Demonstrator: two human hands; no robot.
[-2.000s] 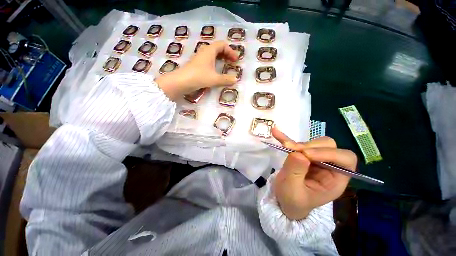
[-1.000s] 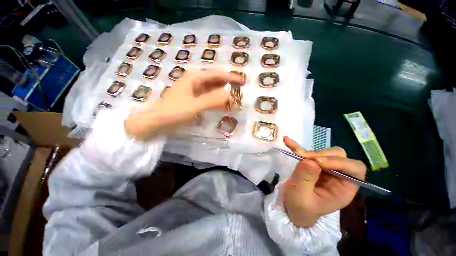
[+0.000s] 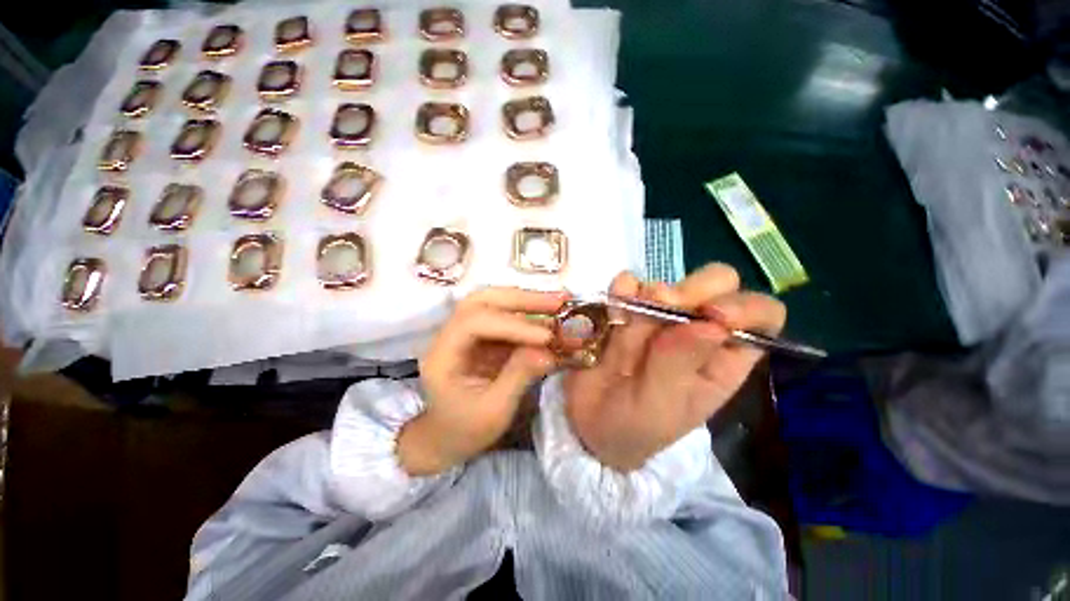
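Observation:
My left hand (image 3: 491, 373) holds one rose-gold watch case (image 3: 580, 332) by its edge, above my lap in front of the foam. My right hand (image 3: 663, 376) grips the tweezers (image 3: 733, 332), with their tip at the upper edge of the held case. Whether the tip carries a piece is too small to tell. More watch cases (image 3: 352, 188) lie in rows on the white foam sheets (image 3: 235, 335), with a gap in the second row from the front. The pale-blue adhesive sheet (image 3: 664, 249) lies beside the foam's right edge.
A green-yellow strip (image 3: 757, 230) lies on the dark green bench (image 3: 821, 176). At the right are another foam stack (image 3: 939, 164) with cases, a person's sleeve (image 3: 1021, 364) and a blue bin (image 3: 862, 458) below the bench edge.
My left hand has lifted a case from the foam and brought it toward my lap. My right hand has brought the tweezers to it. The view has shifted, so the foam appears farther left and higher.

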